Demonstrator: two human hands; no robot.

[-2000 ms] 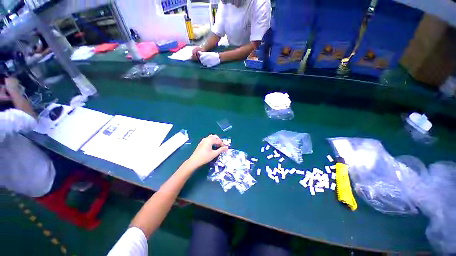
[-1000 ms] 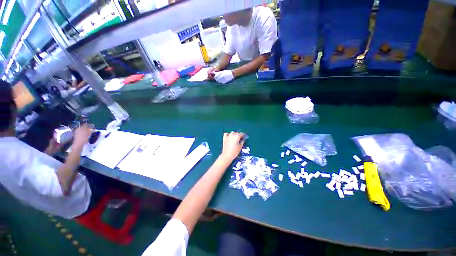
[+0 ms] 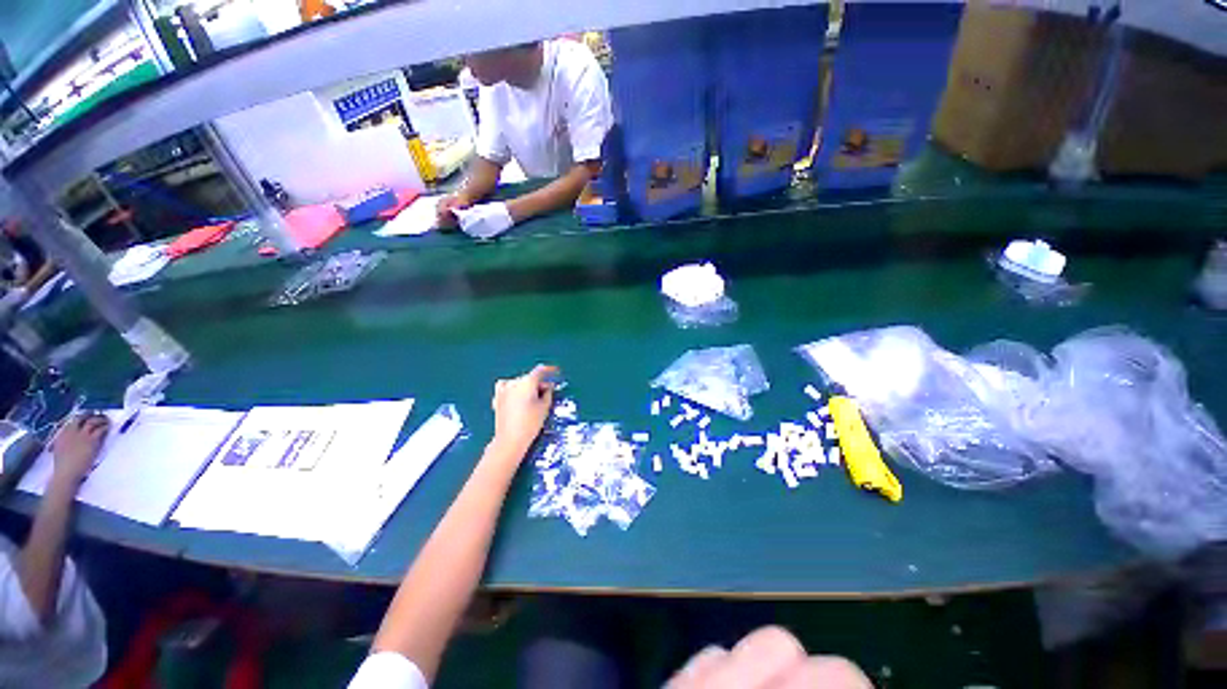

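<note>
My left hand (image 3: 521,411) reaches onto the green bench just behind the pile of filled small bags (image 3: 589,477). Its fingers are bent with the tips close together; whether they grip something is not clear. My right hand (image 3: 770,662) is blurred and cut off by the bottom edge; only its knuckles or fingers show. Loose small white parts (image 3: 797,452) are scattered right of the bag pile. A medium clear bag (image 3: 716,377) lies behind them. A yellow utility knife (image 3: 864,450) lies at their right, against the large clear bags (image 3: 928,411).
Printed sheets (image 3: 289,464) and a long bagged white item (image 3: 404,474) lie left. White units in clear bags (image 3: 694,284) stand farther back. A person (image 3: 552,121) works across the bench; another person's arm (image 3: 57,505) is at left. Blue cartons (image 3: 767,108) and a raised shelf are behind.
The view has shifted. My left hand has moved off the pile's back edge to where a small flat clear piece lay, now not visible. My right hand has appeared at the bottom edge.
</note>
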